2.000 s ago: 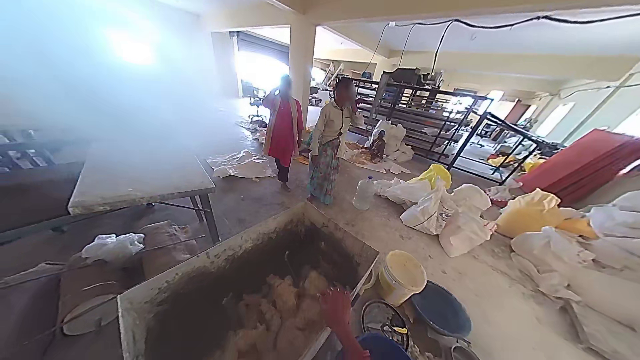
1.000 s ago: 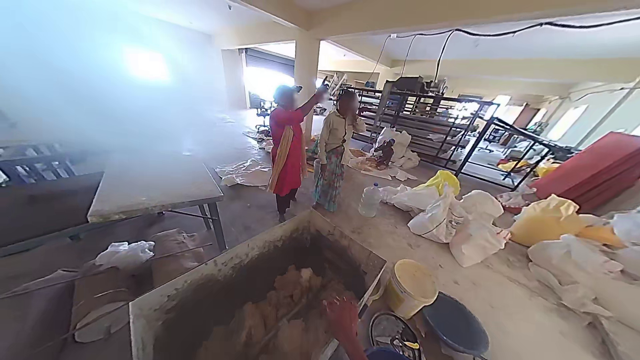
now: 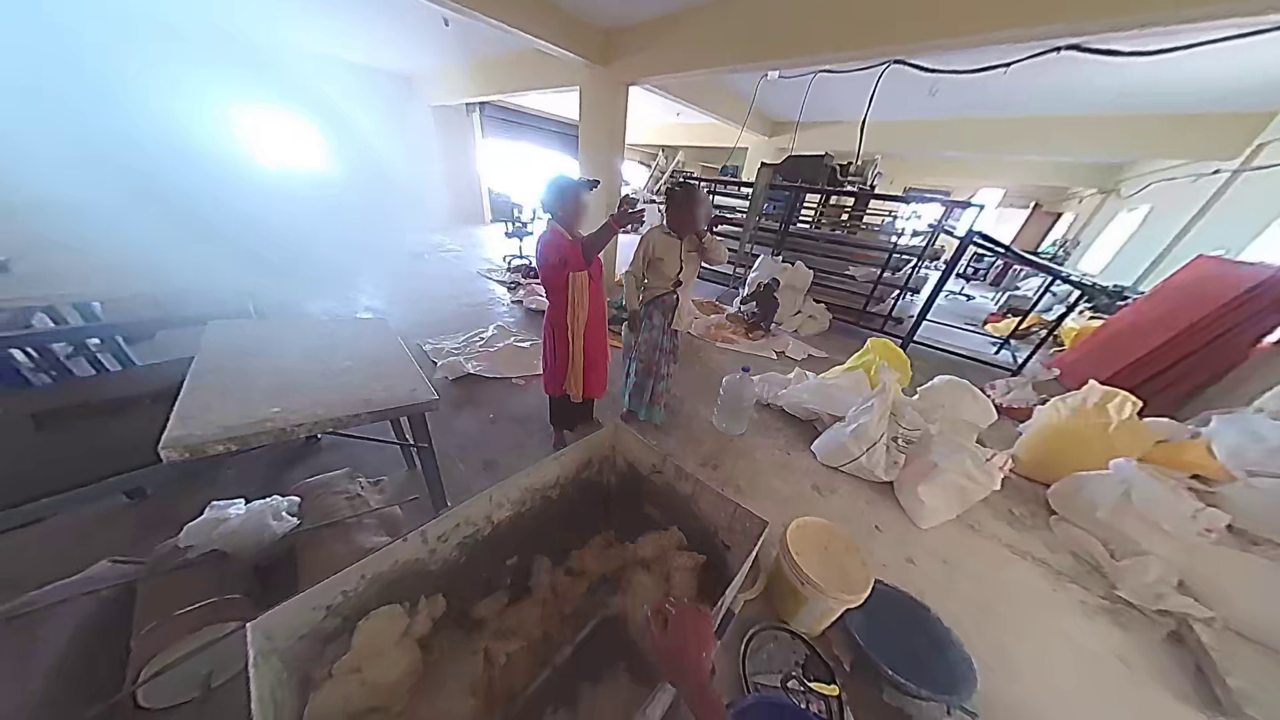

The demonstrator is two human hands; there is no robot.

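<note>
My right hand is over the near right part of a large open trough, by its right rim. Lumpy tan material lies in the trough close to the fingers, and paler yellowish lumps lie at its near left. Whether the hand grips anything is not clear. A dark straight bar or edge runs through the material left of the hand. My left hand is out of view.
Right of the trough stand a yellow bucket and a dark tub. White sacks and a plastic bottle are on the floor. A table stands left. Two people stand beyond the trough.
The pale yellowish lumps now show at the trough's near left. The person in red has raised an arm toward the other person and since lowered it somewhat.
</note>
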